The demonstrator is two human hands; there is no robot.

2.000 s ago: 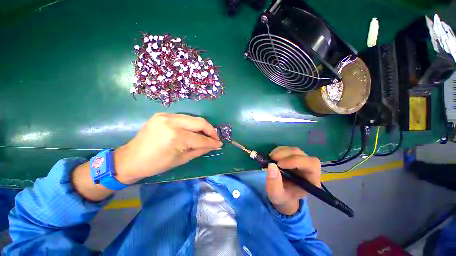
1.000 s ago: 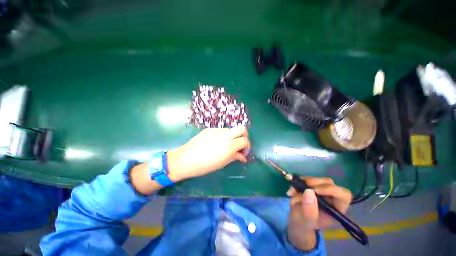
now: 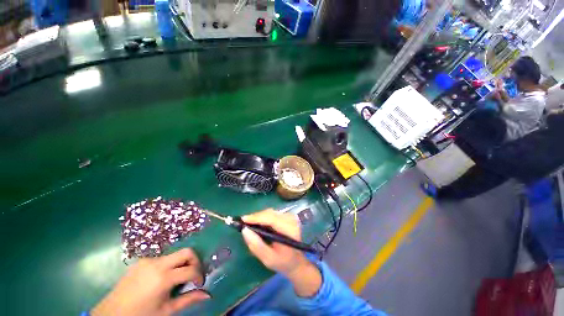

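My right hand [image 3: 275, 242] grips the black soldering iron [image 3: 272, 235] like a pen. Its thin metal tip points left, beside the right edge of the pile. The loose pile of small silvery-white discs with reddish-dark leads [image 3: 158, 225] lies on the green mat. My left hand [image 3: 154, 285] is at the bottom, just below the pile, cut off by the picture's lower edge. A small dark and silvery piece [image 3: 187, 287] shows between its thumb and fingers; whether it is gripped is unclear. A blurred, pale small item [image 3: 216, 258] lies right of the left hand.
A black fan [image 3: 245, 171] and round tan pot [image 3: 294, 177] stand behind the iron. Right of them is a black unit with a yellow label [image 3: 346, 165], white tissue [image 3: 329, 117] and cables. A white vented box [image 3: 405, 117] stands further right. A person [image 3: 525, 99] is at far right.
The view has swung up and right, showing the far bench and a person. The iron's tip now sits beside the pile, and my left hand is lower, below the pile, with fingers more spread.
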